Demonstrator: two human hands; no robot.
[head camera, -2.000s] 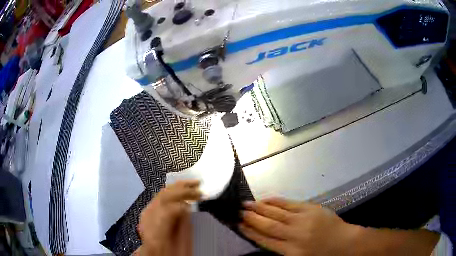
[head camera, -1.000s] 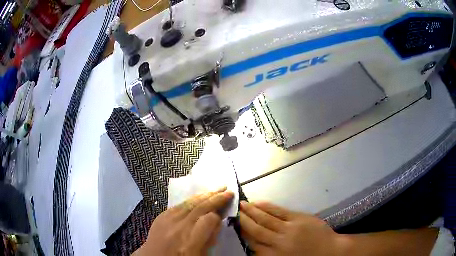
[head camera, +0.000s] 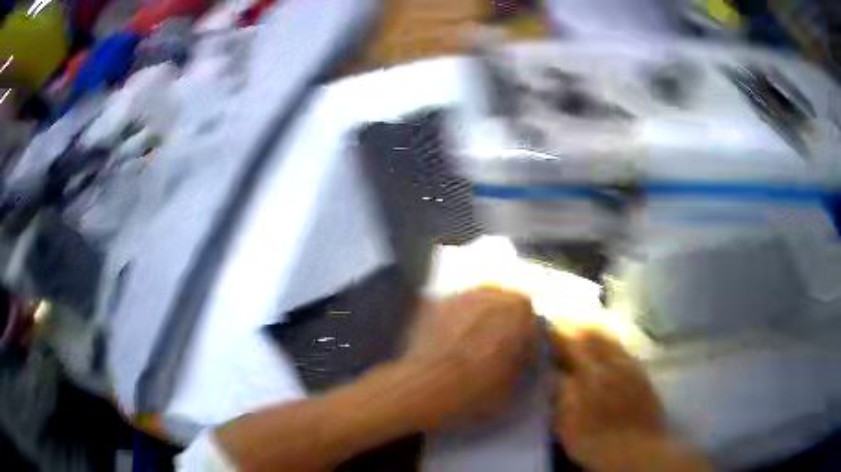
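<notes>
The view is strongly blurred. A dark patterned garment panel (head camera: 406, 184) lies left of the sewing machine head (head camera: 572, 138), with a pale-backed part folded over at its left. A pale piece (head camera: 466, 263) lies under the bright lamp, just beyond my hands. My left hand (head camera: 479, 341) is bent over the near end of this pale piece, its fingertips hidden. My right hand (head camera: 604, 387) is close beside it on the right, at the cloth edge. The blur hides whether either hand grips the cloth. The needle and presser foot cannot be made out.
Small pale cut pieces (head camera: 728, 286) lie on the machine bed right of the needle area. A long curved pile of panels (head camera: 217, 221) runs along the left of the white table. Mixed coloured items are heaped at the far left.
The view has swung left, so the machine appears further right and is blurred. My left hand has gone from lying flat to bent, and both hands are nearer the lamp-lit area.
</notes>
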